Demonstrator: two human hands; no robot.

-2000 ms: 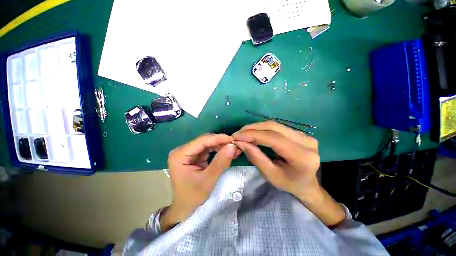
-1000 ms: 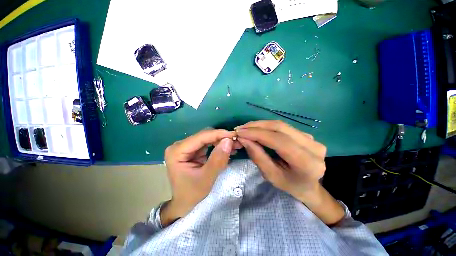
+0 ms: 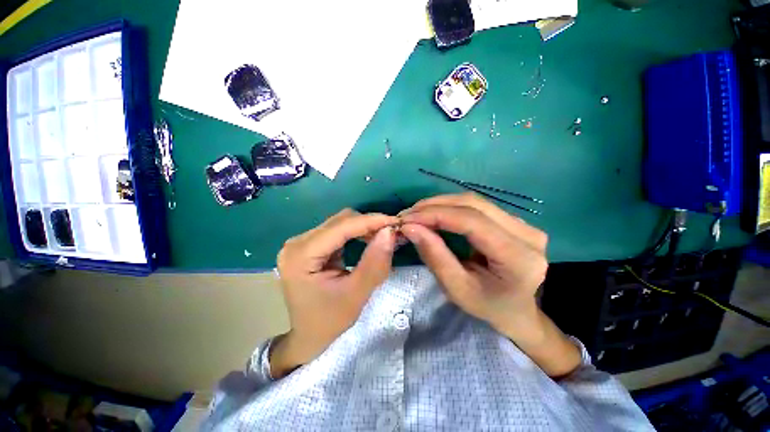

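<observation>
My left hand (image 3: 338, 274) and my right hand (image 3: 481, 257) meet fingertip to fingertip at the bench's near edge. Between them they pinch a tiny component (image 3: 397, 227), mostly hidden by the fingertips. Black tweezers (image 3: 479, 191) lie on the green mat just beyond my right hand, with nothing in them. An opened watch body (image 3: 461, 90) lies farther back on the mat, its pale rim and inside showing.
Glossy black screen assemblies (image 3: 279, 160) lie on and beside white paper (image 3: 295, 67). A blue-rimmed parts tray (image 3: 145, 169) is at left, with wire (image 3: 165, 156) beside it. At right are tiny bits (image 3: 577, 126), a blue box (image 3: 691, 133) and a black compartment tray (image 3: 667, 312) below.
Both hands stay together, pinching the component, with slight finger shifts. The bench items have moved slightly up in the picture as the view shifted.
</observation>
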